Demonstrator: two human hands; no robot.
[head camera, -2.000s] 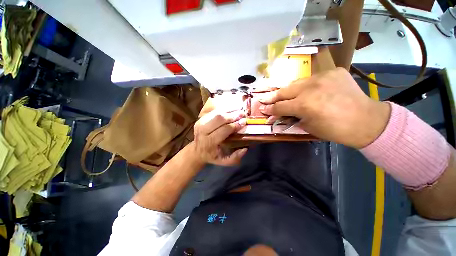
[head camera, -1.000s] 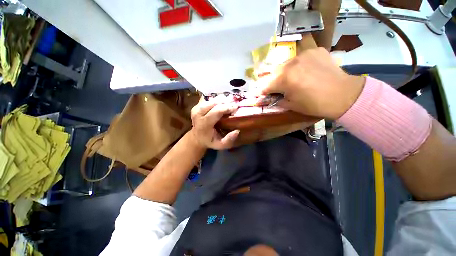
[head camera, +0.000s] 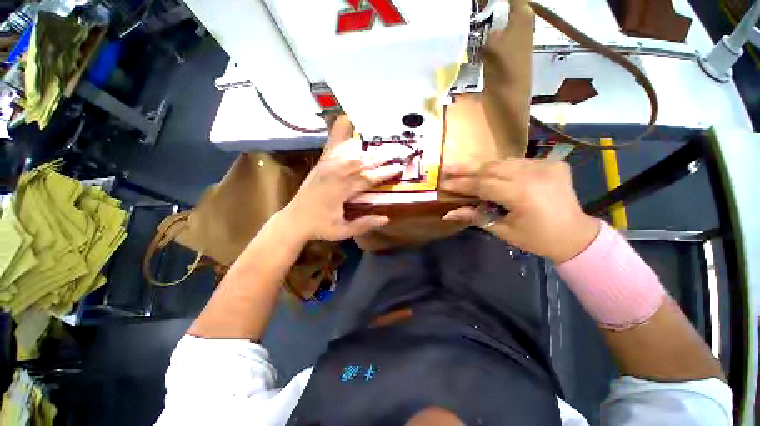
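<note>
The tan-brown bag body (head camera: 483, 125) lies on the machine bed, runs up right of the machine head and hangs over the front edge. The yellow-orange clamp frame (head camera: 432, 178) with a white front strip sits under the white machine head (head camera: 375, 62). A small pinkish-brown patch (head camera: 410, 166) shows in its window. My left hand (head camera: 333, 190) lies at the frame's left side, fingertips near the window. My right hand (head camera: 521, 200) is on the cloth right of the frame, fingers and thumb pinching its front edge. A small dark tool shows partly under its fingers.
A brown bag in work (head camera: 250, 204) hangs at the left. Stacked olive-yellow pieces (head camera: 54, 237) are at the far left. Dark leather scraps (head camera: 577, 90) lie on the bed at the right. A brown cable (head camera: 642, 79) curves over the bed. A dark apron is below.
My right hand has moved from over the frame to the cloth at its right. My left hand has spread along the left side. More tan cloth shows, and the view has shifted.
</note>
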